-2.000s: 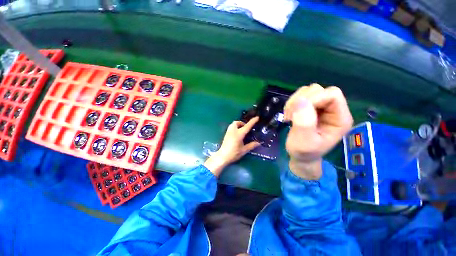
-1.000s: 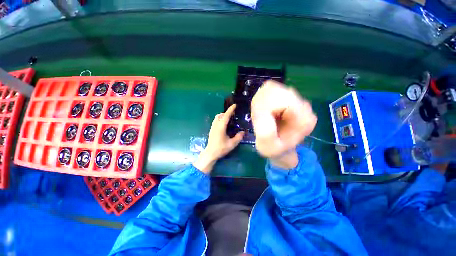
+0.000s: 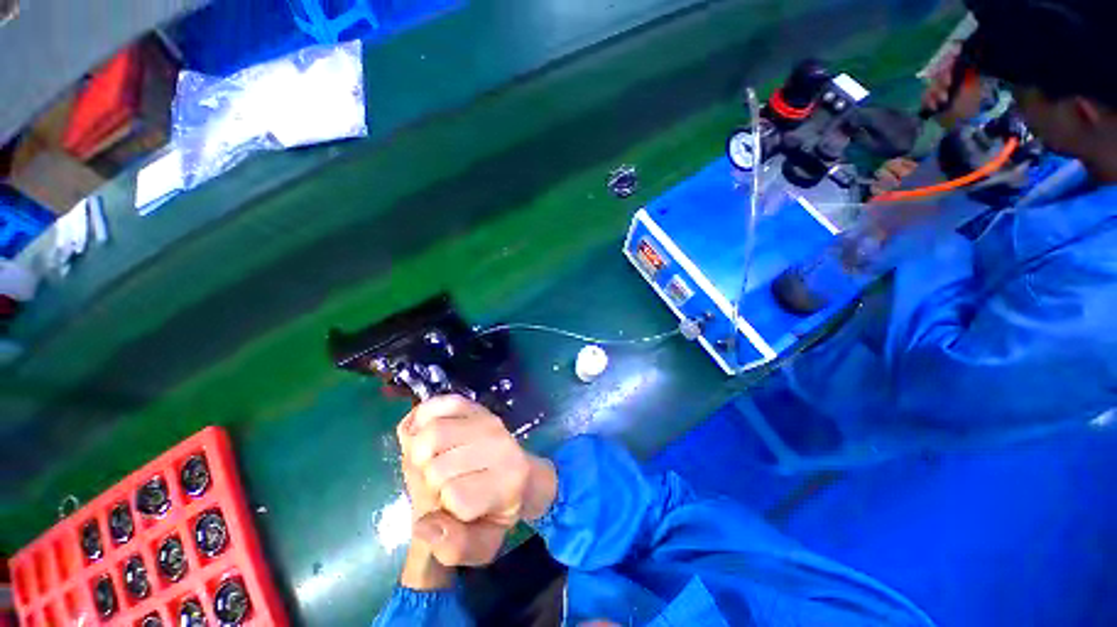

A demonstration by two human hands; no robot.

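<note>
The black toggle-clamp fixture (image 3: pixel 484 361) stands on the green bench, with silver bolts and linkage on top. My right hand (image 3: pixel 472 459) is closed in a fist at its near side, where the linkage runs into the fist. The clamp handle's grip is hidden in that fist. My left hand (image 3: pixel 441 541) is close below and against my right hand, largely covered by it; its fingertips are hidden. No round unit shows in my hands. An orange-red parts tray (image 3: pixel 233 490) at the lower left, cut off by the edge, holds round black-and-silver units (image 3: pixel 212 532).
A white bottle (image 3: pixel 590 361) stands right of the fixture. A thin tube (image 3: pixel 576 334) runs to the blue box (image 3: pixel 735 251). A pressure gauge (image 3: pixel 744 150) is behind it. A coworker in a blue sleeve (image 3: pixel 980 294) is at right, near an orange hose (image 3: pixel 949 187). A plastic bag (image 3: pixel 276 110) lies at back left.
The view has swung right. My right fist has come down from above the fixture to its near side, and my hands are now together. The white bottle and the coworker now show.
</note>
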